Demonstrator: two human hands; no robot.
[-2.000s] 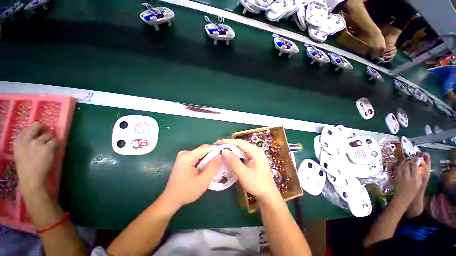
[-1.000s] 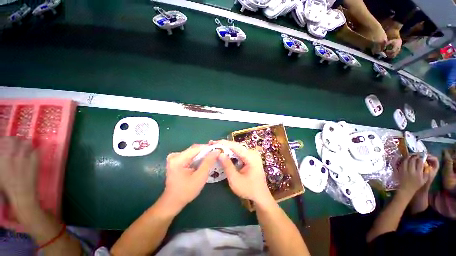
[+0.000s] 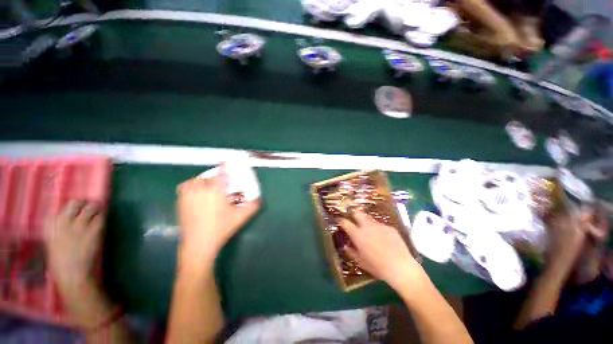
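My left hand point(image 3: 212, 209) is left of centre, blurred, with thumb and fingers on a white housing cover point(image 3: 243, 181). The cover lies at or just above the green bench near the pale rail; a reddish spot shows on it and my hand hides its left part. My right hand point(image 3: 376, 247) reaches into the tan cardboard parts box point(image 3: 327, 235), its fingertips among shiny copper-coloured pieces point(image 3: 359, 195). Whether the fingers hold a piece cannot be told.
Overlapping white covers point(image 3: 484, 201) and clear plastic lie right of the box. A neighbour's hand point(image 3: 80, 242) is over the pink tray point(image 3: 94, 175) at left; another person works at far right. Part-built units point(image 3: 319, 57) and a loose cover point(image 3: 393, 101) are on the belt.
My hands have parted from the cover they held together. My left hand moved left to a cover, my right into the box. A cover now shows on the belt above the box.
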